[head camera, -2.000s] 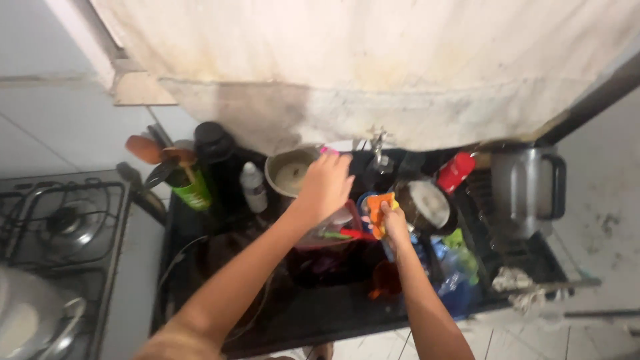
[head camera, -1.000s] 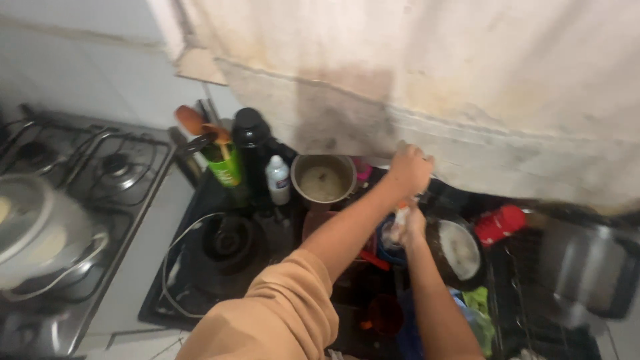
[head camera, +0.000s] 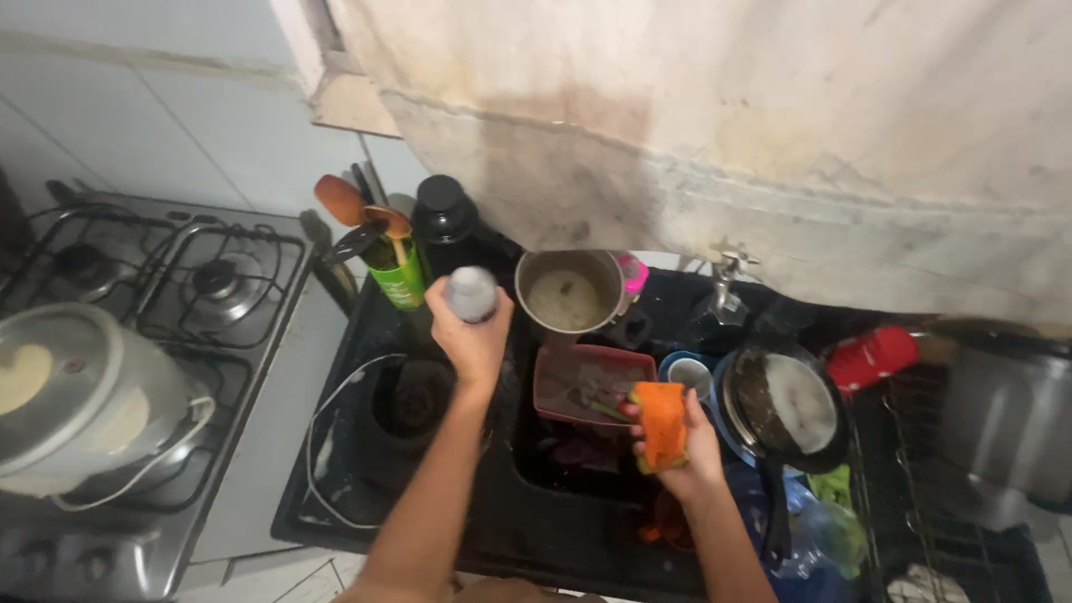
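My left hand (head camera: 473, 339) is closed around a pale plastic bottle (head camera: 471, 293), seen from its top, between the utensil holder and the metal pot (head camera: 569, 291). In my right hand (head camera: 682, 444) lies an orange sponge (head camera: 662, 425), its orange face up, held over the dark sink's right basin. A red plastic tub (head camera: 595, 352) stands just left of the sponge, with utensils in it. To the right are a white cup (head camera: 689, 375) and a frying pan (head camera: 741, 394) with whitish suds. The faucet (head camera: 727, 293) is behind them.
A stove (head camera: 276, 335) with a large lidded pot (head camera: 92, 402) stands at the left. A green utensil holder (head camera: 398, 280) and a black thermos (head camera: 444, 222) are behind the left basin. A red container (head camera: 875, 356) and a dish rack (head camera: 913, 469) lie at the right. A stained cloth (head camera: 737, 151) hangs behind.
My left hand has moved left from near the faucet to the bottle, which stood beside the thermos, and has taken hold of it. My right hand still has the sponge, now away from my left hand.
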